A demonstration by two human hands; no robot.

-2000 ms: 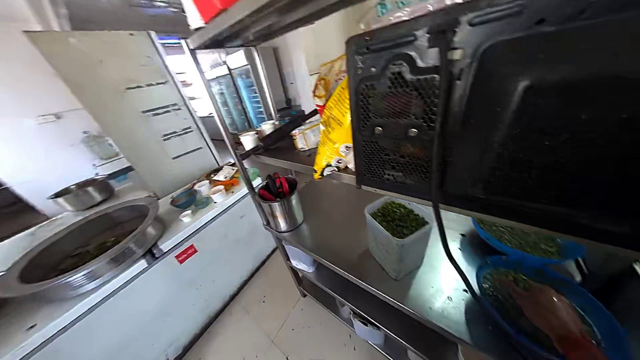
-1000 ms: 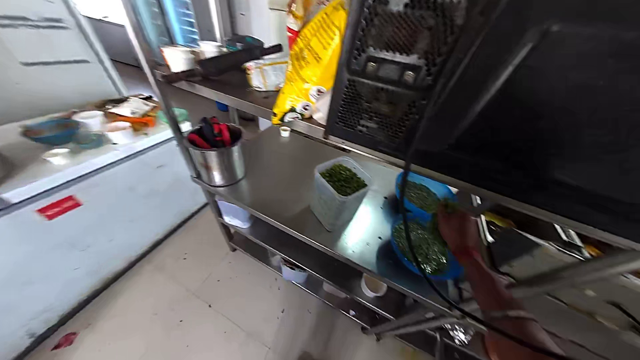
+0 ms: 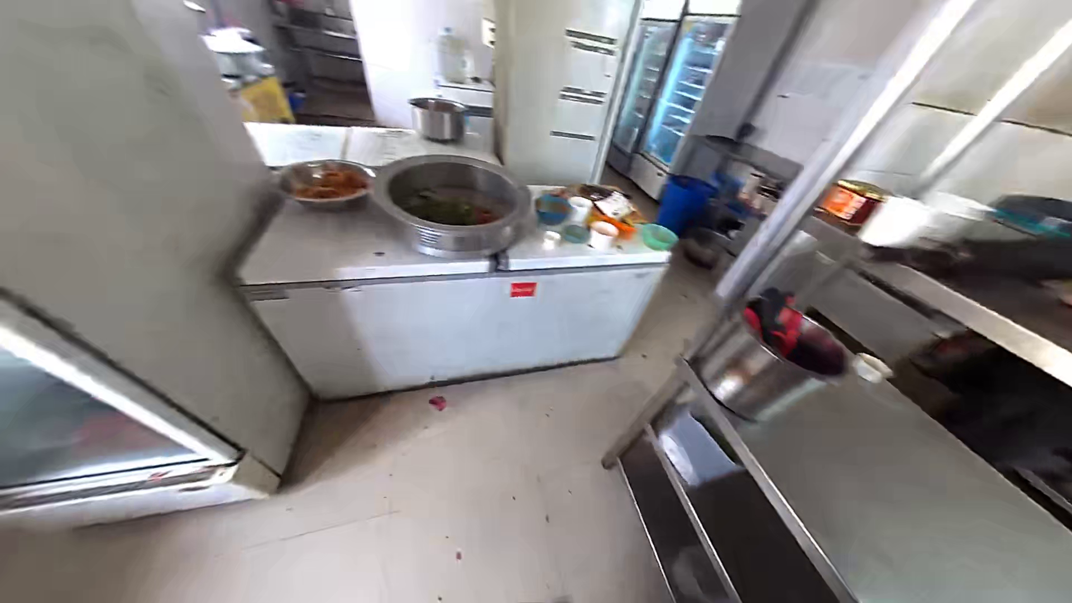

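Observation:
Neither my left hand nor my right hand shows in the head view at this moment. On the white chest freezer (image 3: 469,327) stands a wide metal pot (image 3: 450,239) with green leafy food in it, and a steel bowl (image 3: 325,201) of orange-brown food is to its left. Several small cups and bowls, among them a green bowl (image 3: 658,236) and a white cup (image 3: 603,235), sit at the freezer's right end. On the steel table (image 3: 888,494) at right, a steel pot (image 3: 758,377) holds a red and black item, blurred.
A tall cabinet with a glass door (image 3: 92,410) stands at left. The tiled floor (image 3: 469,494) between it and the steel table bears small scraps. Above the table runs a metal shelf (image 3: 988,306) with containers. Glass-door refrigerators (image 3: 674,92) and a blue barrel (image 3: 685,203) are farther back.
The view has swung far left. A hand at the blue bowls of greens one second ago is out of sight, as are those bowls and the white tub of greens.

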